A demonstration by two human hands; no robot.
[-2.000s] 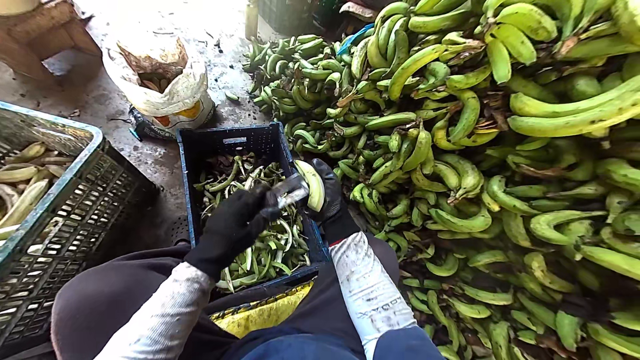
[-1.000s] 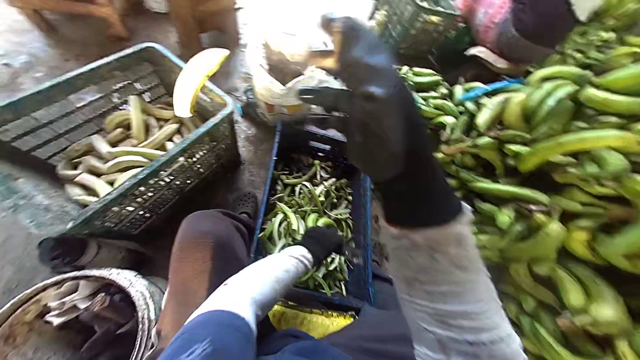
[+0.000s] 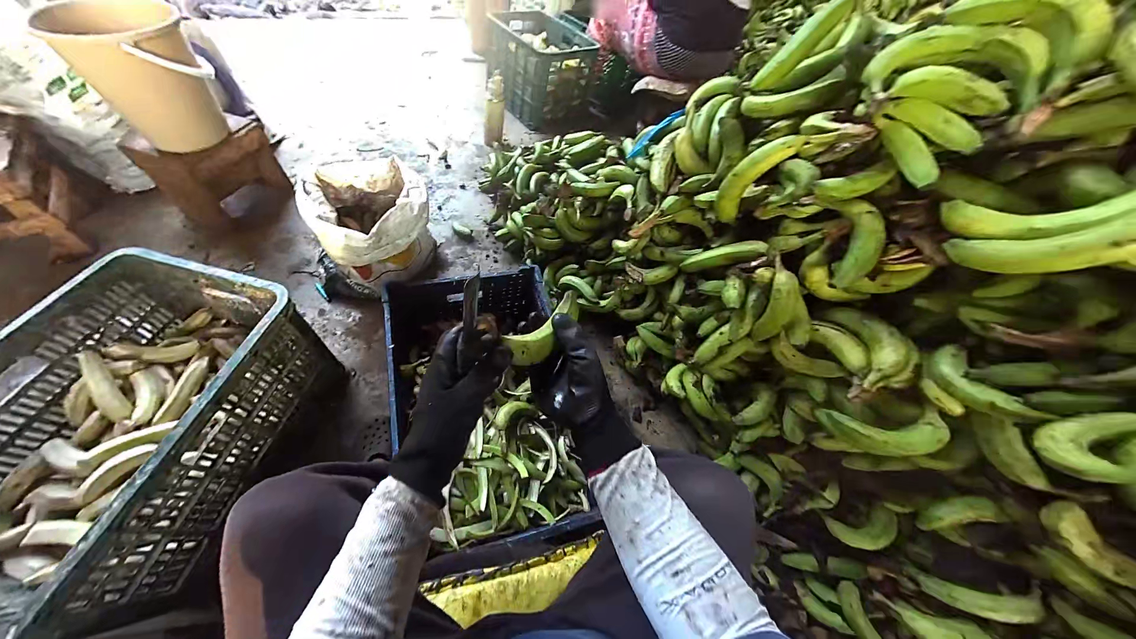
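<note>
My left hand [image 3: 461, 377], in a black glove, grips a knife [image 3: 470, 306] with its blade pointing up. A green plantain [image 3: 532, 342] is held in my gloved right hand [image 3: 577, 382], its curved body reaching toward the left hand. Both hands are over a blue plastic crate [image 3: 397, 355] of green peels [image 3: 515, 466] between my legs. At the left, a dark green crate [image 3: 200, 444] contains peeled plantains [image 3: 115, 461]. A large heap of unpeeled green plantains [image 3: 799, 337] lies at the right.
Beyond the blue crate stands an open white sack [image 3: 390, 231]. A beige bucket [image 3: 142, 80] rests on a wooden stool [image 3: 209, 173] at the upper left. Farther back are a green crate [image 3: 541, 75], a bottle [image 3: 494, 111] and part of another person [image 3: 692, 40].
A pale plantain in the air over the left crate one second ago is no longer there. My right hand has come back from its raised position, and my left hand has risen from the peels.
</note>
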